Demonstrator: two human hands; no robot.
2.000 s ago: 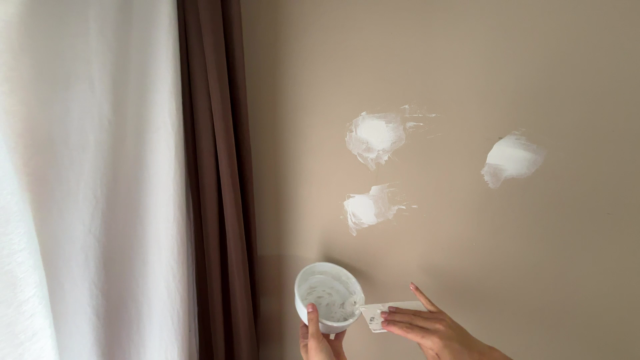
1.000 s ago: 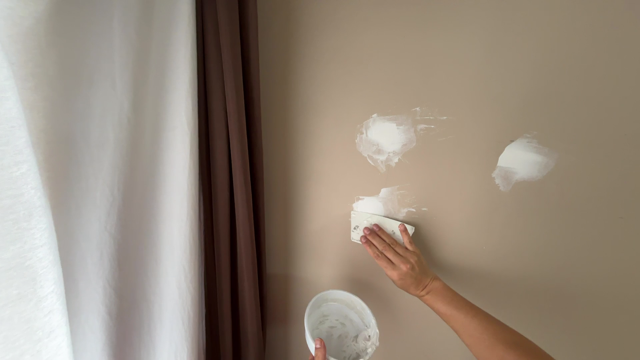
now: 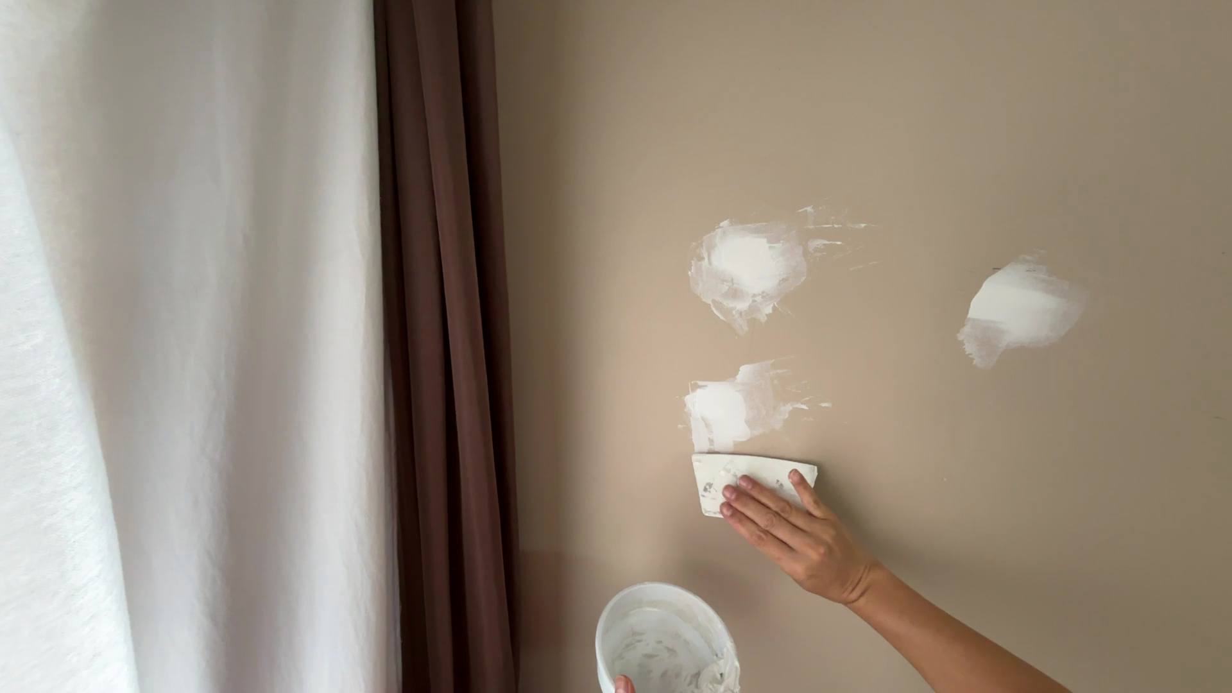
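Observation:
My right hand [image 3: 794, 539] presses a flat white plastic scraper [image 3: 756, 476] against the beige wall, fingers spread over its face. The scraper's upper edge lies just under the lower patch of white filler [image 3: 727, 409]. At the bottom edge of the view, my left hand [image 3: 625, 684] holds a round white tub [image 3: 608, 640]; only a fingertip shows at its rim. Filler is smeared inside the tub, with a lump [image 3: 717, 674] at its right side. Above the lower patch is another white filler patch [image 3: 749, 265] with thin streaks to its right.
A third filler patch [image 3: 1025, 303] is on the wall at the right. Brown curtain folds [image 3: 448, 346] hang left of the patches, and a white sheer curtain [image 3: 241, 346] covers the far left.
My right hand has brought the scraper from the tub up to the wall, over the lower patch, then slightly down below it. The tub in my left hand sits lower in view.

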